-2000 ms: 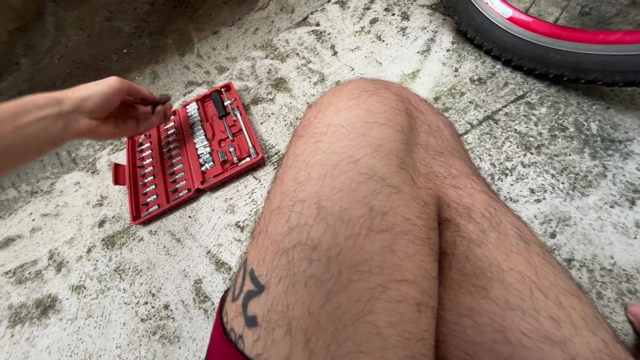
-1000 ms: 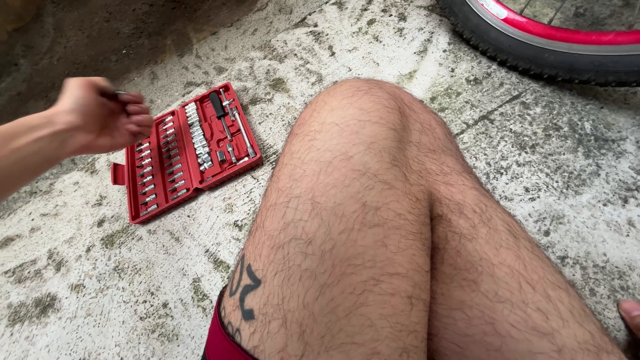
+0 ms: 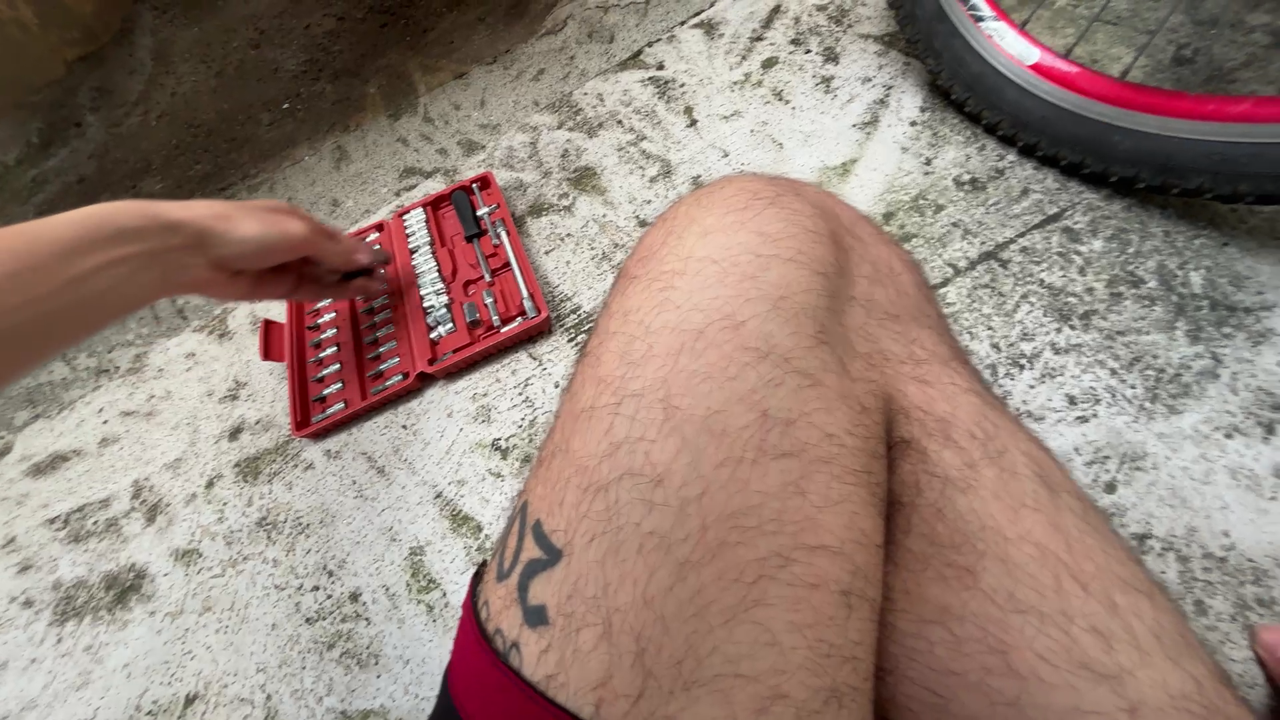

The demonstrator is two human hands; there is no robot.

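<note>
My left hand (image 3: 290,255), blurred, reaches in from the left over the left half of an open red plastic socket set case (image 3: 425,378). A small dark piece (image 3: 362,270), too blurred to name, is pinched at its fingertips. Rows of silver sockets and bits (image 3: 325,355) fill the left half of the case. Its right half holds more sockets (image 3: 425,270), a black-handled driver (image 3: 467,215) and a metal extension bar (image 3: 515,268). Only a bit of my right hand (image 3: 1268,645) shows at the lower right edge; whether it holds anything is hidden.
The case lies on a rough, stained concrete floor (image 3: 150,530), with a brown wall or bank (image 3: 250,90) behind. My bent legs (image 3: 740,430) take up the middle and lower right. A bicycle wheel with black tyre and red rim (image 3: 1100,140) stands at the upper right.
My left hand moved left from the case's upper edge, then came back right and lies over its left half now. The dark piece stays in its fingers. The case has not moved.
</note>
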